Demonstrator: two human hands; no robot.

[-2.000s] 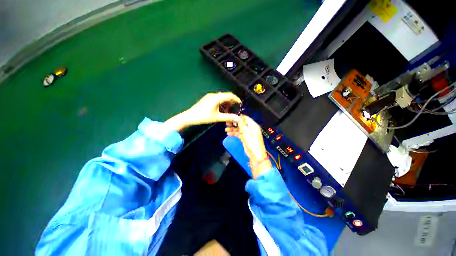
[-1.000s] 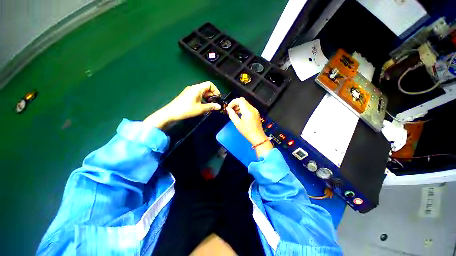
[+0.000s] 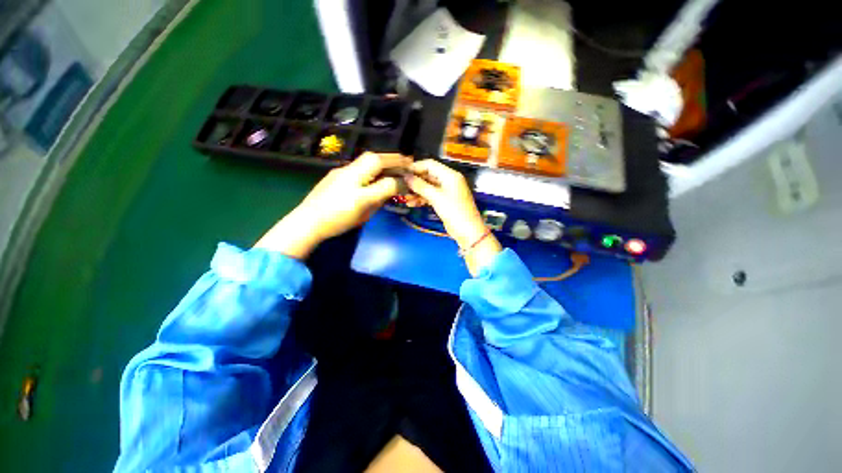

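Observation:
My left hand [image 3: 351, 196] and my right hand [image 3: 447, 198] meet at the fingertips, in front of the machine's panel. Between them is a small dark part [image 3: 403, 184], mostly hidden by the fingers; its shape cannot be told. The black compartment tray [image 3: 288, 159] lies just beyond my left hand, with small parts in several pockets. One of these is an amber part [image 3: 331, 144]. Orange fixtures [image 3: 535, 145] sit on a silver fixture plate [image 3: 600, 148] on the machine, beyond my right hand, and hold round parts.
The control panel [image 3: 577, 235] has knobs and lit buttons, with an orange cable [image 3: 565, 270] below it over a blue surface [image 3: 415, 260]. A paper sheet [image 3: 438, 51] and a white cloth [image 3: 654, 93] lie farther back. A small part [image 3: 28, 397] lies at the far left on green.
The view has turned right, so tray and machine appear rotated and farther left. My hands remain together at the small part. The fixtures, lit and partly covered at first, now show fully.

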